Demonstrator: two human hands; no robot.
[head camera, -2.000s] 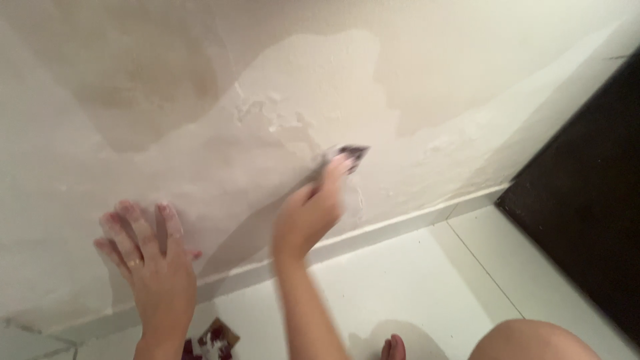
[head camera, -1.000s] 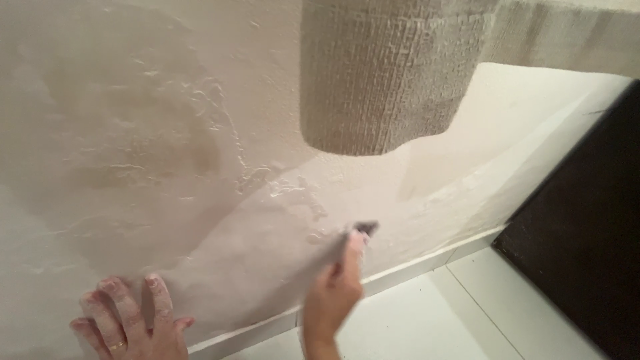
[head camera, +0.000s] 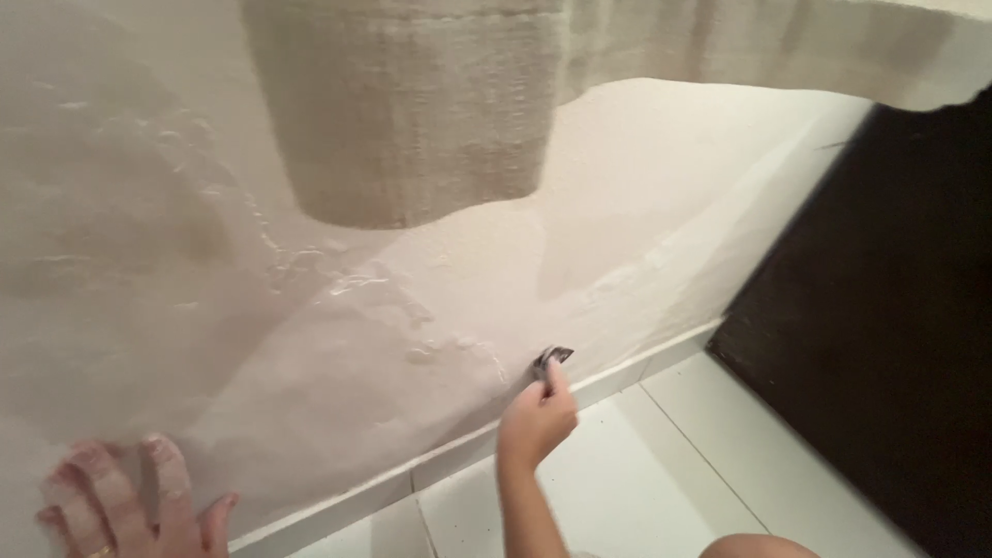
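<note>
My right hand (head camera: 539, 418) grips a small scraper-like tool with a dark blade (head camera: 553, 360), held against the lower part of the wall just above the tile baseboard. The tool's handle is mostly hidden by my fingers. My left hand (head camera: 132, 500), with a ring on one finger, lies with spread fingers on the wall (head camera: 310, 403) at the lower left, holding nothing. Between and above the hands, the off-white wall shows raised, wrinkled ridges and flakes (head camera: 356, 283) in its coating.
A beige woven cloth (head camera: 418, 116) hangs across the top of the view. The tile baseboard (head camera: 457, 457) runs diagonally above the pale floor tiles (head camera: 612, 473). A dark panel (head camera: 876, 333) stands at the right. A bare knee (head camera: 756, 546) shows at the bottom edge.
The view has shifted, and the beige cloth has come into it since the oldest frame. My right hand has moved down the wall with the tool, closer to the baseboard.
</note>
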